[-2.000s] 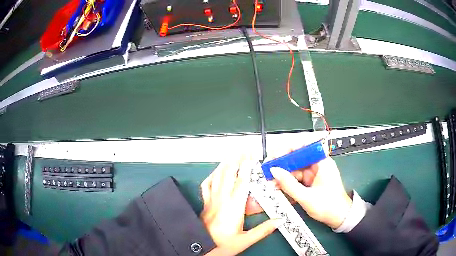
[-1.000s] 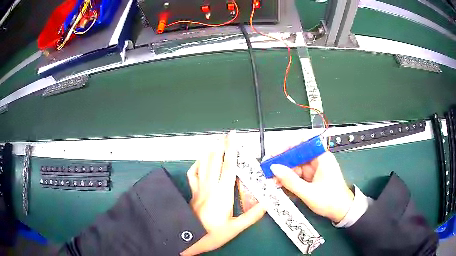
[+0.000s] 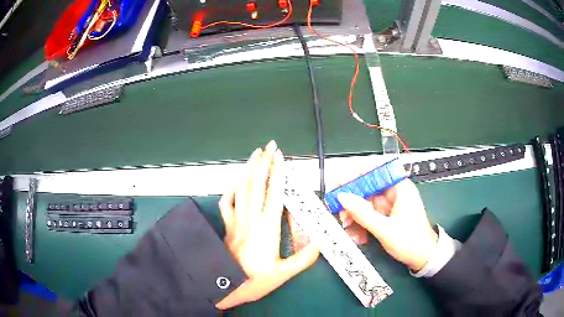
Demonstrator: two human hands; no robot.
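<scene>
A pale strip module (image 3: 337, 244) with a patterned face lies slanting from upper left to lower right between my hands. My left hand (image 3: 260, 229) holds its upper left part, fingers along its far end and thumb at its near side. My right hand (image 3: 396, 223) is closed on a bright blue test probe (image 3: 365, 186), whose left end is at the strip's right edge. A thin red wire (image 3: 354, 93) runs back from the probe's right end. An orange-brown contact plate (image 3: 299, 236) shows partly beneath the strip and left hand; the rest is hidden.
A black cable (image 3: 315, 111) runs back to a dark tester (image 3: 266, 13). Two black strips (image 3: 89, 215) lie left; another (image 3: 470, 163) lies right of the probe. Grey strips (image 3: 91, 100) are on the belt. A metal post (image 3: 420, 25) and red bin (image 3: 59, 37) stand behind.
My left hand and the strip have shifted left and slightly back, so more of the strip shows. The probe has stayed nearly in place. The grey strips on the belt have moved right.
</scene>
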